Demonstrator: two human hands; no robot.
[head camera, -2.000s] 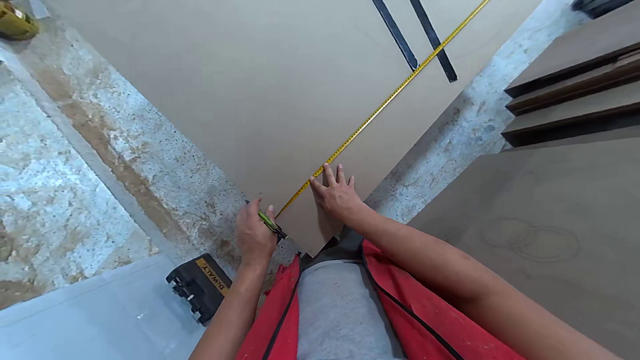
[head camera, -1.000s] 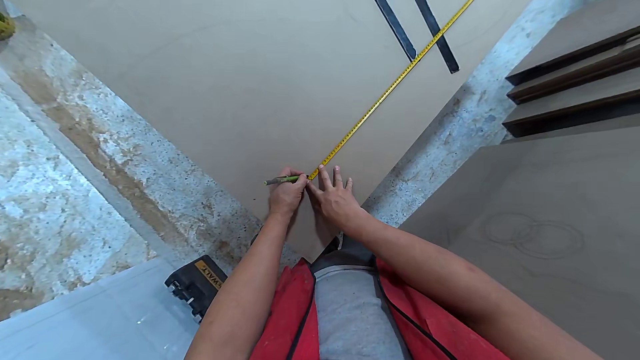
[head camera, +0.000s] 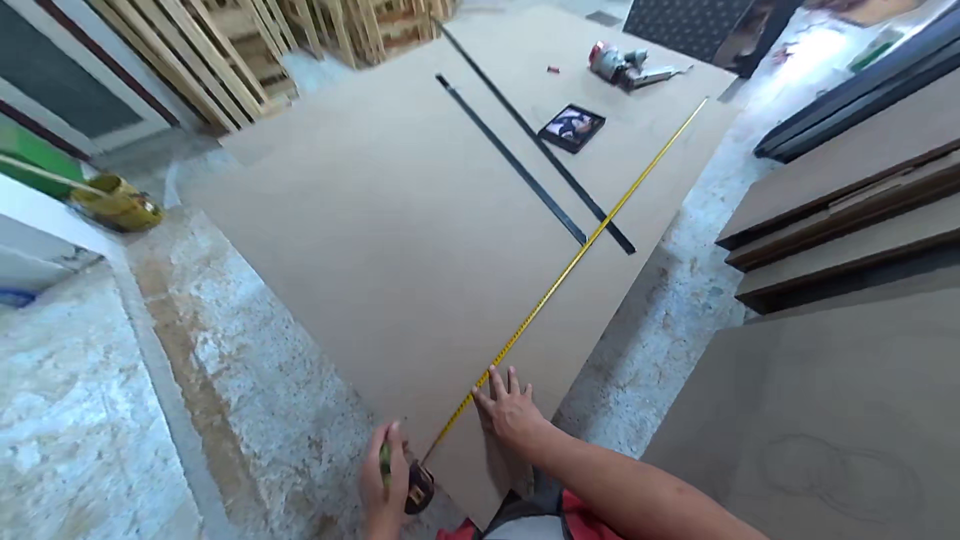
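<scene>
A yellow tape measure blade (head camera: 551, 291) lies diagonally over a large tan board (head camera: 360, 247), from near its far right corner to the near edge. My left hand (head camera: 386, 476) is at that edge, with a green pencil or marker (head camera: 385, 463) between its fingers and the dark tape measure case (head camera: 419, 487) against it; how much of the case it grips is partly hidden. With fingers spread, my right hand (head camera: 514, 412) presses on the board, its fingertips touching the blade. Two dark flat strips (head camera: 514, 157) rest on the board, the blade crossing near their close ends.
A pneumatic nail gun (head camera: 626, 66), a phone or small tablet (head camera: 572, 127) and a small red object (head camera: 553, 70) are on the board's far part. Stacked panels (head camera: 855, 210) stand at right, slatted wooden frames (head camera: 225, 52) at the back left, a yellow bucket (head camera: 116, 202) at left.
My left hand has moved from beside my right hand on the board back to the near edge by the tape case. The right hand stays on the tape. The view has tilted up.
</scene>
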